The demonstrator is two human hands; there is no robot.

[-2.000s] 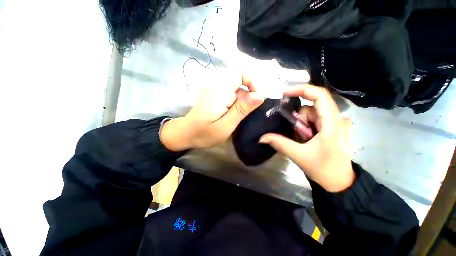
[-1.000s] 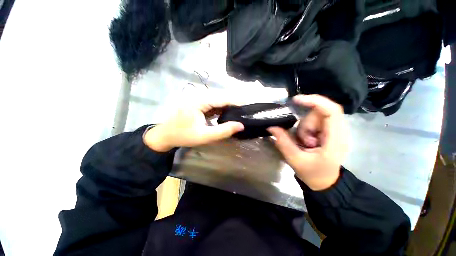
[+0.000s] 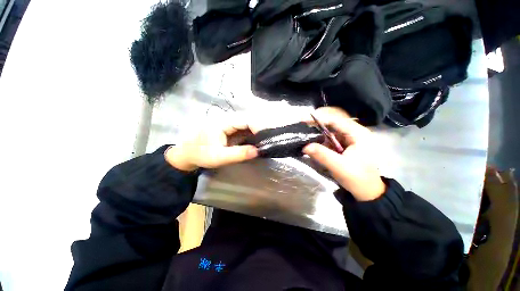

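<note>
A small black zip pouch (image 3: 287, 140) is held level between my two hands, its silvery zipper line facing up. My left hand (image 3: 214, 146) grips its left end, thumb in front and fingers behind. My right hand (image 3: 349, 152) grips its right end with thumb and fingers. Thread snips (image 3: 328, 134) with a pink-red handle lie in my right hand, the blade tip pointing up and left. The snips' lower part is hidden by the hand. Both hands look partly washed out by glare.
A pile of black pouches (image 3: 353, 85) lies at the far side of the shiny table (image 3: 450, 159). A fuzzy black thread clump (image 3: 162, 51) is at far left. Loose thread scraps (image 3: 223, 101) lie beyond my left hand. A brown carton (image 3: 502, 221) stands at right.
The pouch has turned from hanging low between my hands to lying level with its zipper up. The snips now show more clearly. The view has shifted, showing more of the pile and clump.
</note>
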